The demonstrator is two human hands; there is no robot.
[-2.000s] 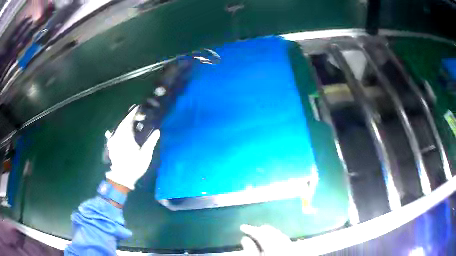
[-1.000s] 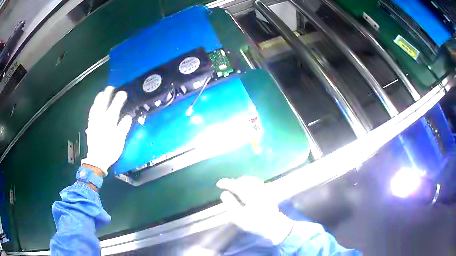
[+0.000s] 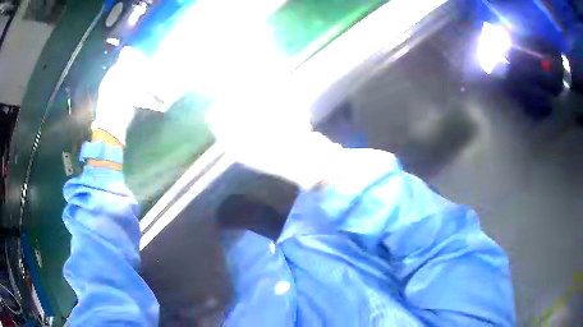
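My left hand, in a white glove, is at the upper left, at the near left end of the blue-filmed unit. Its fingers are lost in glare, so its grip cannot be told. My right hand, also gloved white, is a washed-out shape near the metal rail, and its fingers cannot be made out. Most of the unit is cut off by the top edge or hidden by white glare. A pale round fan hub shows dimly at the top left.
The green conveyor mat runs under the unit. The metal rail crosses diagonally in front of my body. A bright work lamp glares at the upper right beside a blue bin. The grey floor is at the right.
The view has tipped down towards my body, so the unit has shifted to the top edge and the rollers are out of view. The glare has grown over the unit and my right hand.
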